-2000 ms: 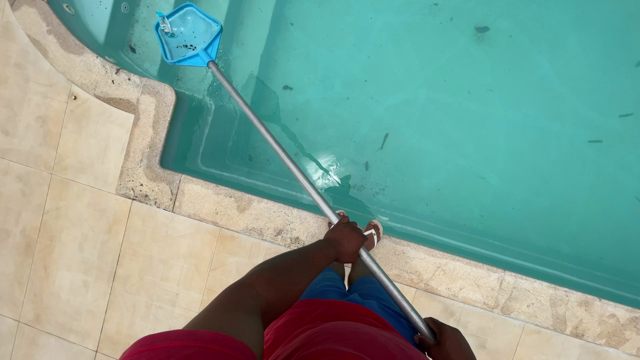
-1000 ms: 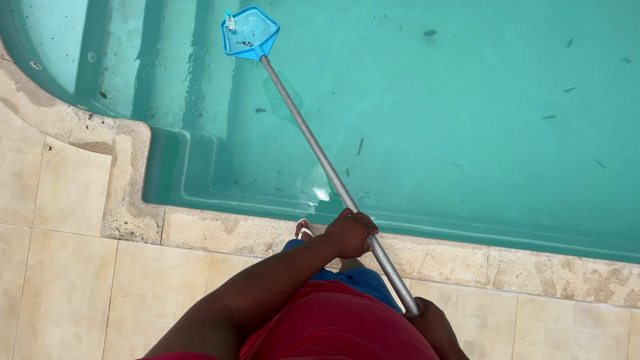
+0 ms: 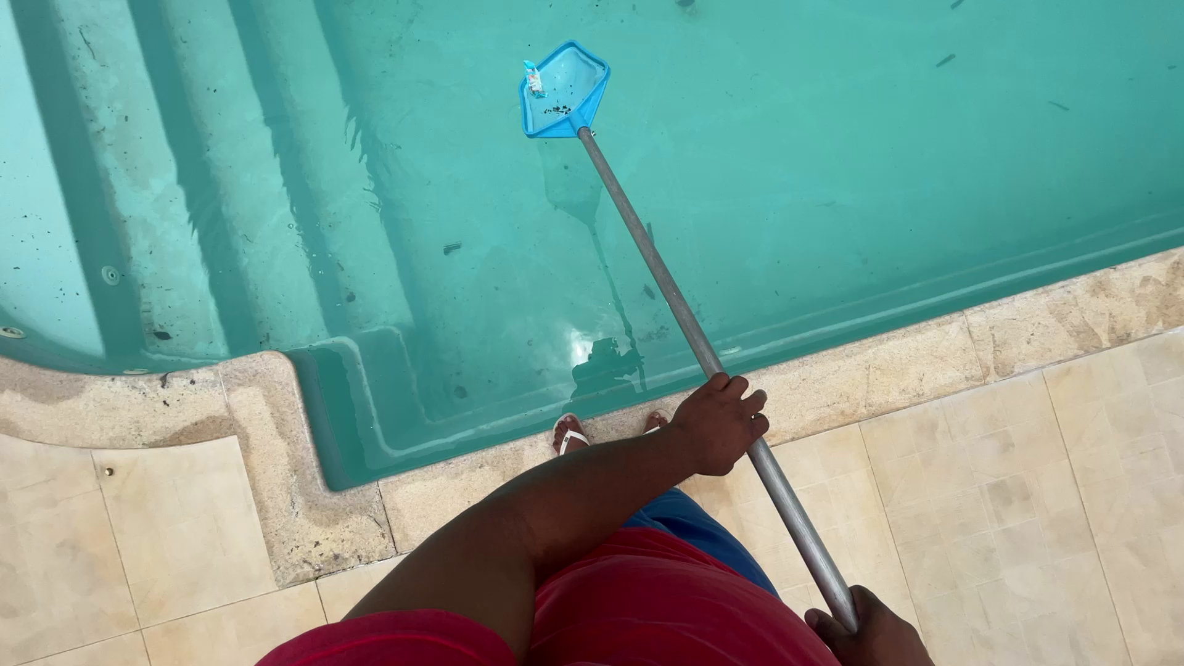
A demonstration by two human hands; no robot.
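My left hand grips the middle part of a metal pole, just over the pool's edge. Lower right, my right hand is closed around the pole's near end. At the far end sits a blue leaf skimmer net, over the pool water, its shadow or reflection showing below it. A small crumpled wrapper lies at the net's left side, and dark bits of debris rest near the handle socket.
Pool water with scattered leaves spreads ahead. Submerged steps are at the left. My feet in white flip-flops stand on the stone coping, right at the water's edge. Beige tiles lie behind it.
The skimmer net has moved to the right, away from over the steps, with the wrapper still in it. Both hands have kept hold of the pole.
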